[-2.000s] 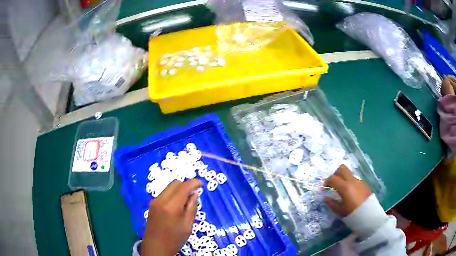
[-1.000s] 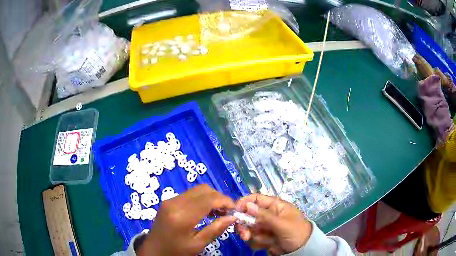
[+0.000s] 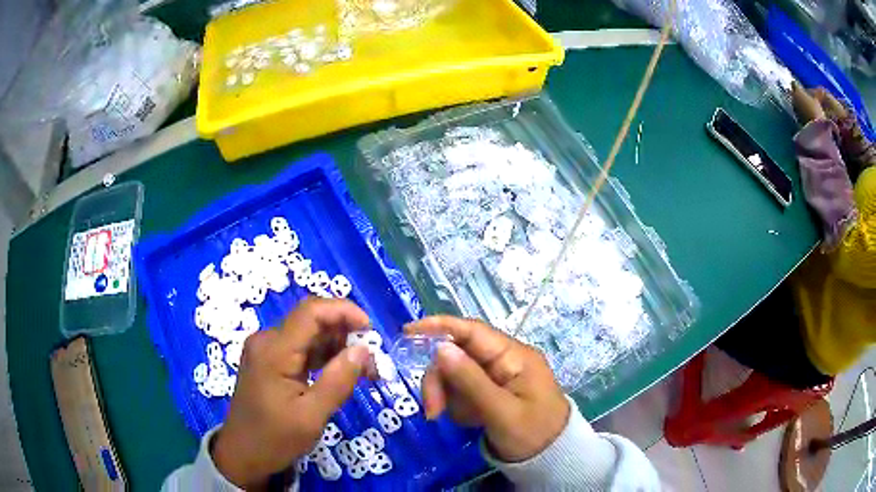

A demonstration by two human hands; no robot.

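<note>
My left hand holds a white insert between thumb and fingers over the blue tray. My right hand holds a clear plastic piece close beside it; the two parts look just apart. A thin stick rises from behind my right hand up over the clear tray; its lower end is hidden. The blue tray holds loose white inserts. The clear tray holds a heap of clear pieces.
A yellow bin stands behind the trays. A lidded box and a tan flat object lie left. A black phone lies right, near a person's sleeve and red stool. Plastic bags lie behind.
My hands came together over the blue tray. Since one second ago they have drawn slightly apart, showing the insert and clear piece separately. The stick now leans further right. The view has shifted.
</note>
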